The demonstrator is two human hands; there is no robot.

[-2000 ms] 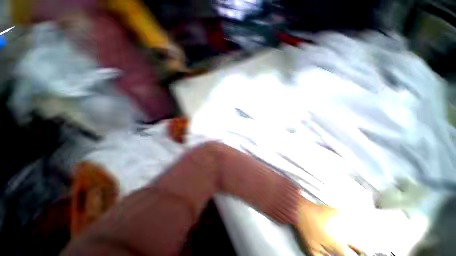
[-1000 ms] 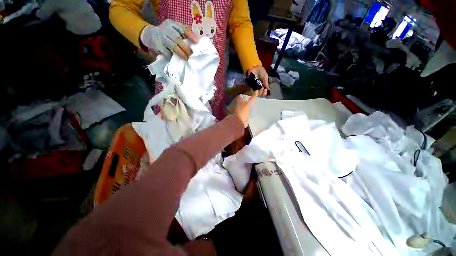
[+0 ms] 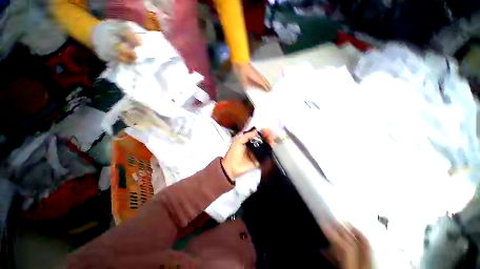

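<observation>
My left hand (image 3: pixel 241 156), in a dusty-pink sleeve, holds a small black object (image 3: pixel 259 147) with pale markings beside the table's left edge. My right hand (image 3: pixel 350 246) is blurred and low in the picture at the front edge of the table; whether it grips anything cannot be told. White garment cloth (image 3: pixel 368 136) is spread and heaped over the table, with strong glare hiding its details. A small dark loop (image 3: pixel 311 104) shows on it.
An orange basket (image 3: pixel 123 184) with white cut pieces (image 3: pixel 184 147) stands left of the table. Beyond it, a person in yellow sleeves (image 3: pixel 231 31) holds white pieces (image 3: pixel 152 65) in one hand and has the other hand (image 3: pixel 255 78) at the table's far left corner.
The black object has passed from the other person's hand into my left hand, which has drawn back towards me. My right hand has come into view. The other person's free hand is now at the table corner.
</observation>
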